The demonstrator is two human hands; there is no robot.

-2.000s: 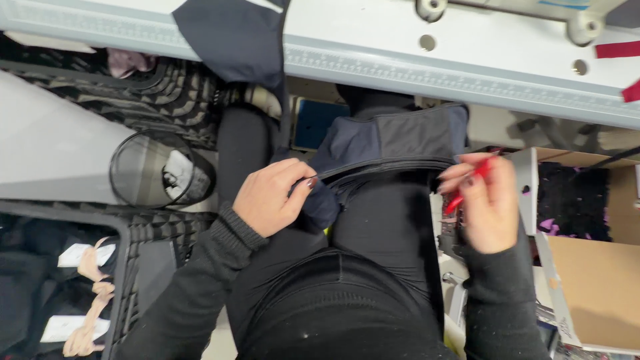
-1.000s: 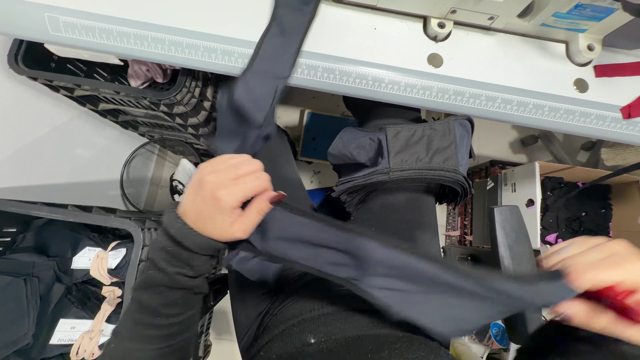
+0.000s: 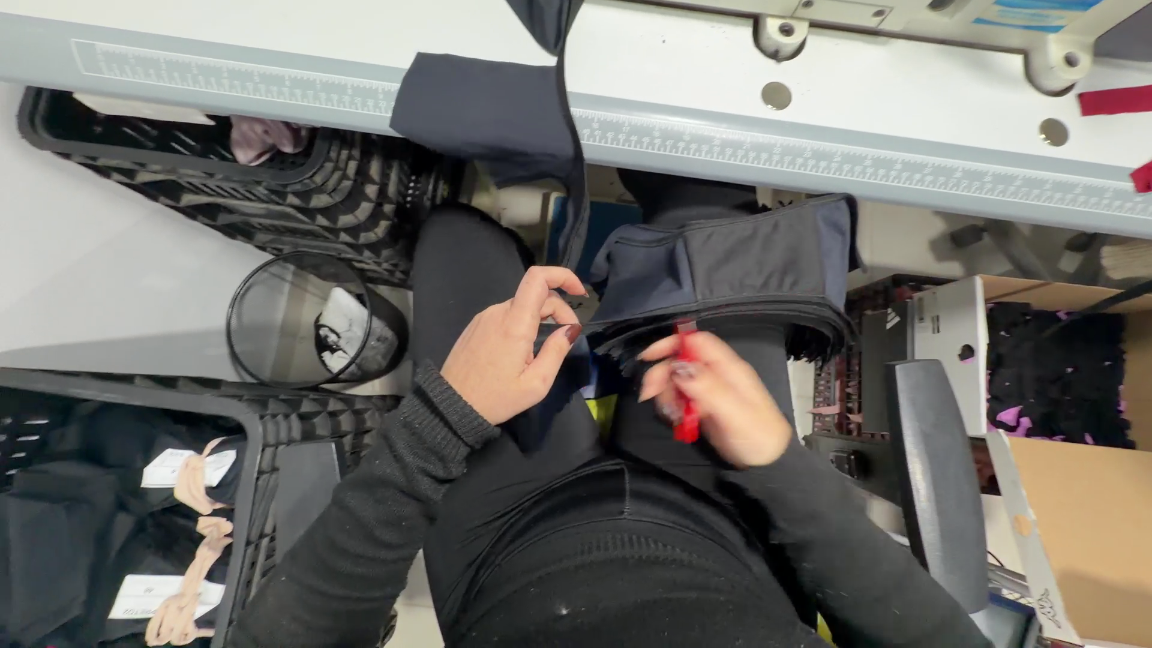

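Note:
My left hand (image 3: 517, 346) pinches the edge of a dark navy fabric piece between thumb and fingers, above my lap. In my right hand (image 3: 711, 391) is a small red-handled tool (image 3: 686, 423), perhaps a thread snipper; its tip is near the dark edge of the fabric stack. That stack of navy and black fabric pieces (image 3: 747, 265) lies across my thigh, its dark edges layered toward me. A navy fabric strip (image 3: 490, 108) hangs over the table edge and runs down toward my left hand.
A white table with a ruler edge (image 3: 270, 81) spans the top, bearing machine parts (image 3: 855, 13). At left are black plastic crates (image 3: 252, 423) and a round wire-mesh bin (image 3: 236, 315). An armrest (image 3: 936, 477) and an open cardboard box (image 3: 1080, 531) stand at right.
A second ago a long navy strip was stretched between my hands. My right hand has since come back left from the far right, with the red tool, near the stack.

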